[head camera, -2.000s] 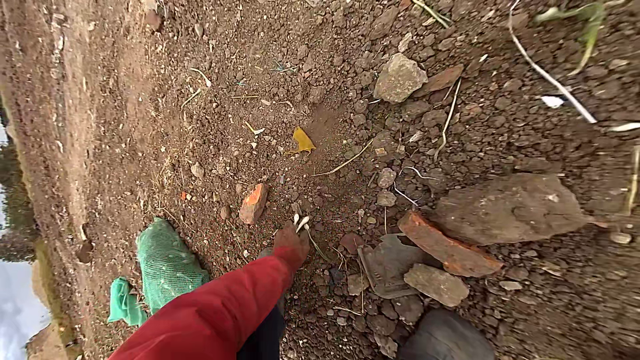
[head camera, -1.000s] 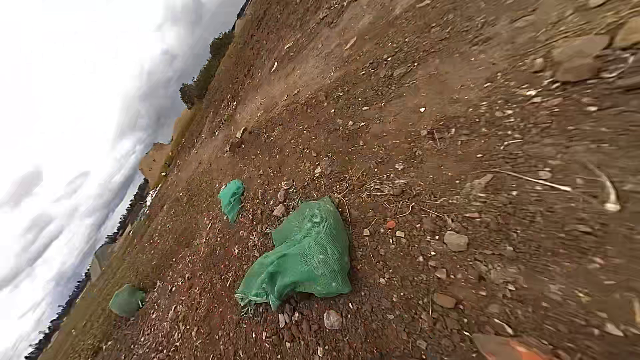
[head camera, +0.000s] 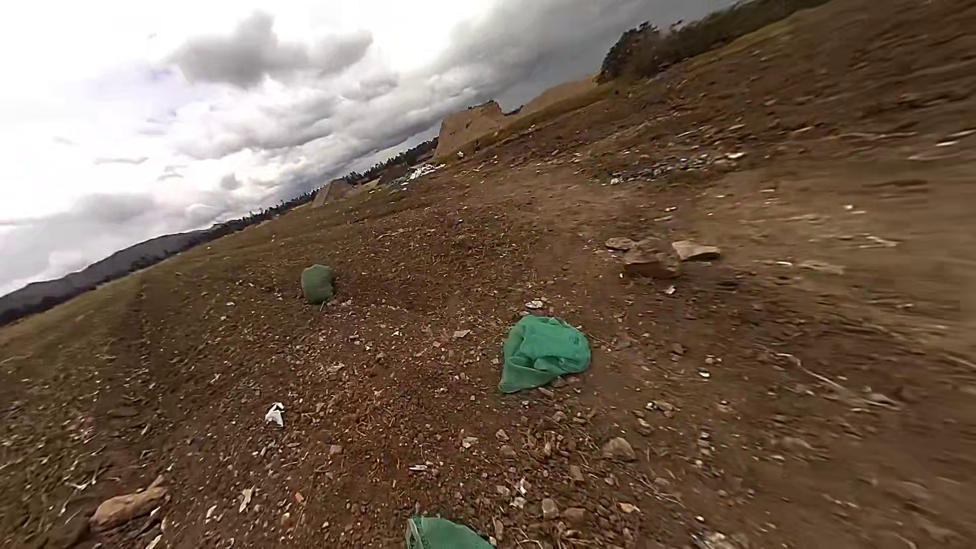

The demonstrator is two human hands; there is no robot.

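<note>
Neither of my hands shows in the head view at this moment, so what they hold cannot be seen. A green mesh sack (head camera: 544, 352) lies crumpled on the brown soil, a little right of the middle. Below it, part of another green mesh sack (head camera: 446, 533) is cut off by the bottom edge of the view. Farther off to the left stands a rounded, darker green sack (head camera: 317, 284) that looks filled.
Several rocks (head camera: 650, 258) lie beyond the crumpled sack on the right. A tan stone (head camera: 130, 506) is at the lower left, and a white scrap (head camera: 275, 414) lies nearer the middle. Small stones and dry stalks are scattered over the sloping ground. Earth mounds (head camera: 467, 126) rise behind.
The view has swung up from the ground toward the horizon. A hand in a red sleeve, with small whitish things at its fingers two seconds ago, is out of view.
</note>
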